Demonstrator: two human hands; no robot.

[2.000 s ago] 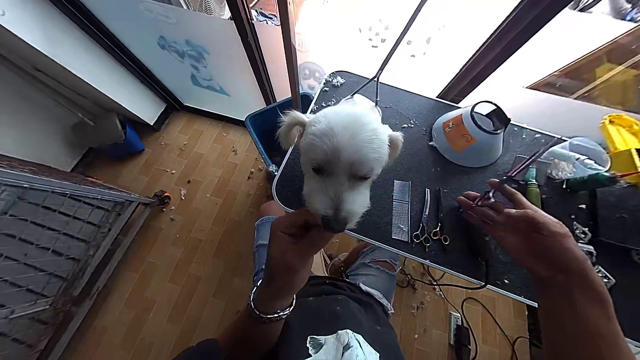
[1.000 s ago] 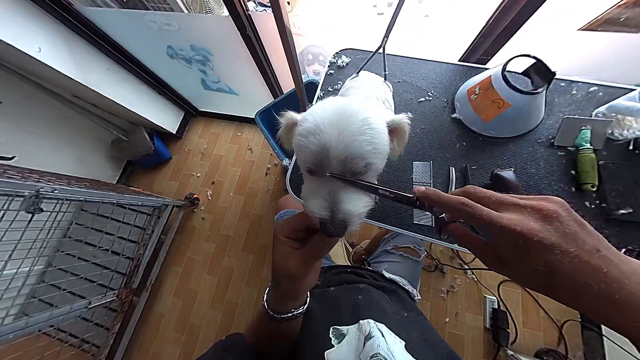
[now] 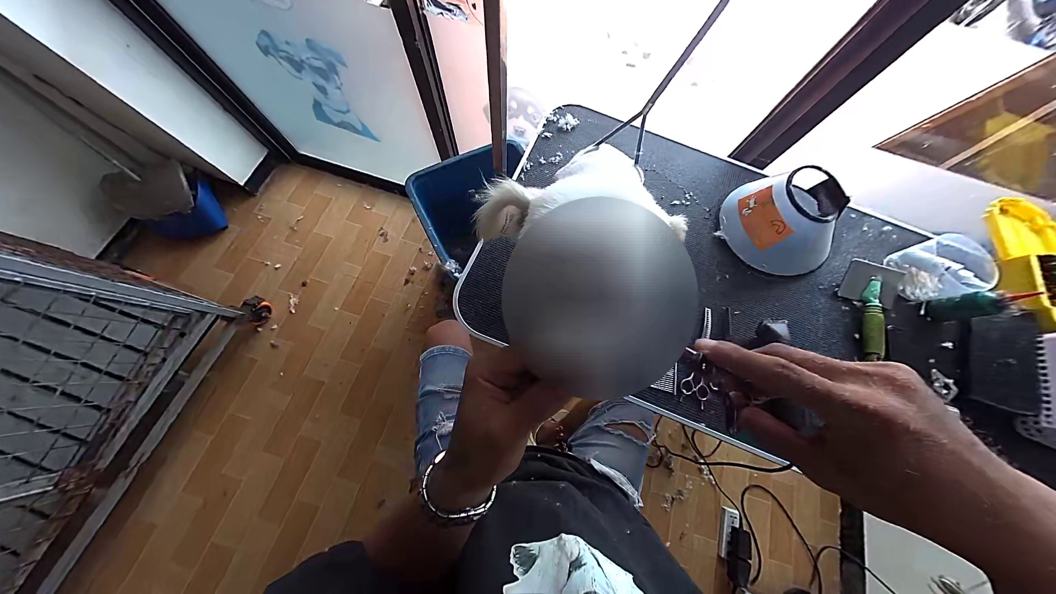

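Note:
A white dog [image 3: 606, 175] is on the black grooming table [image 3: 569, 132], its face covered by a grey blurred disc. At the disc's lower left edge, my left hand [image 3: 495, 404], with a metal bracelet at the wrist, has its fingers at the dog's muzzle; the exact contact is hidden. My right hand [image 3: 833, 396] is to the right of the disc, fingers curled round dark shears [image 3: 729, 404] whose blades are mostly hidden. Just left of it, another pair of scissors [image 3: 700, 388] and a metal comb [image 3: 665, 379] lie near the table's front edge.
A plastic cone collar [image 3: 763, 227], a green-handled tool [image 3: 873, 322], a clear plastic container [image 3: 945, 260] and a yellow box [image 3: 1023, 239] are on the table's right. A blue bin [image 3: 445, 194] stands beyond its left corner. Cables [image 3: 767, 495] trail below; a metal cage [image 3: 91, 363] is at left.
My right hand, which held the shears across the dog's face a second ago, has drawn back to the right. My left hand remains at the muzzle.

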